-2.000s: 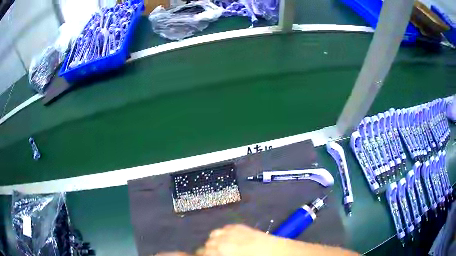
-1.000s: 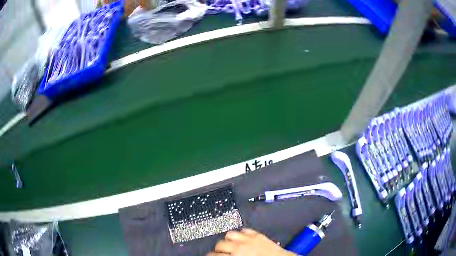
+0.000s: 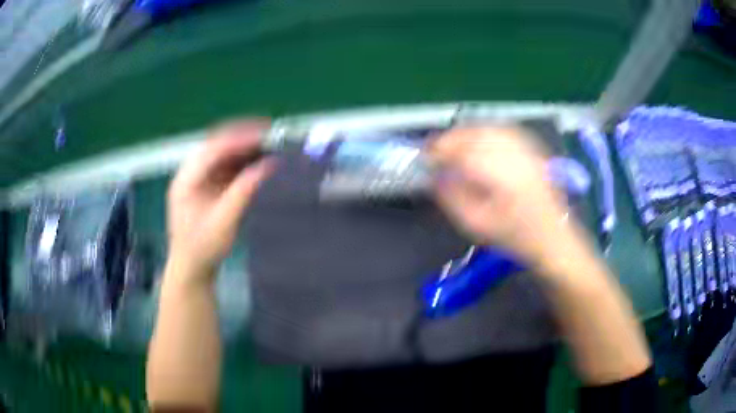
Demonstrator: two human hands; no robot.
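Observation:
The view is blurred. My left hand (image 3: 211,189) is raised left of the mat's far corner, thumb and fingers apart, with no held thing visible. My right hand (image 3: 496,189) is shut on one end of a pale lavender handle housing (image 3: 327,142), which points left above the screw tray (image 3: 367,187) and partly hides it. The blue electric screwdriver (image 3: 468,282) lies on the dark mat (image 3: 339,266), below my right hand. A curved handle unit (image 3: 571,176) shows beyond my right wrist.
Another handle unit (image 3: 598,177) lies right of the mat, beside rows of handle units (image 3: 686,177). A clear bag with black parts (image 3: 81,242) is at left. A grey post (image 3: 650,60) rises at the far right. A pale bench edge (image 3: 161,153) runs behind the mat.
The view has shifted, showing more of the near mat. My left hand has come into view. My right hand has moved up and right and now holds a handle housing.

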